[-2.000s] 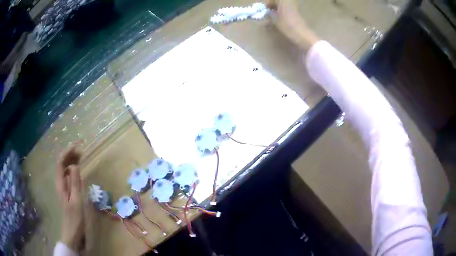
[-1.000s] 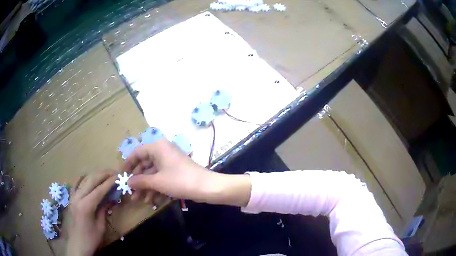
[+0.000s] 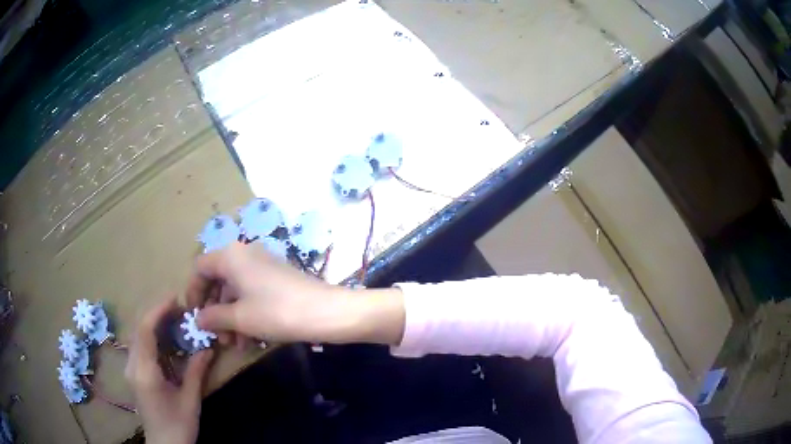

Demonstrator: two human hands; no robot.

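Observation:
My left hand (image 3: 169, 373) holds a motor (image 3: 180, 340) low at the bench's near left. My right hand (image 3: 247, 299) reaches across from the right and grips a white gear (image 3: 198, 329) on top of that motor. Whether the gear is seated on the shaft cannot be told. Several bare motors (image 3: 262, 217) with wires lie just beyond my right hand, partly hidden by it. Two more bare motors (image 3: 353, 176) lie on the white sheet (image 3: 286, 104). At the far left, three motors with gears fitted (image 3: 75, 347) stand in a curved row.
The bench has a brown cardboard cover (image 3: 113, 234) with a taped front edge (image 3: 434, 227). A clear plastic sheet (image 3: 113, 147) lies at the upper left. A large cardboard carton (image 3: 598, 234) stands beside the bench at the right.
My right hand has come back from the loose gears at the far end with a gear and brought it to the motor in my left hand. The view has shifted, and those loose gears have left it.

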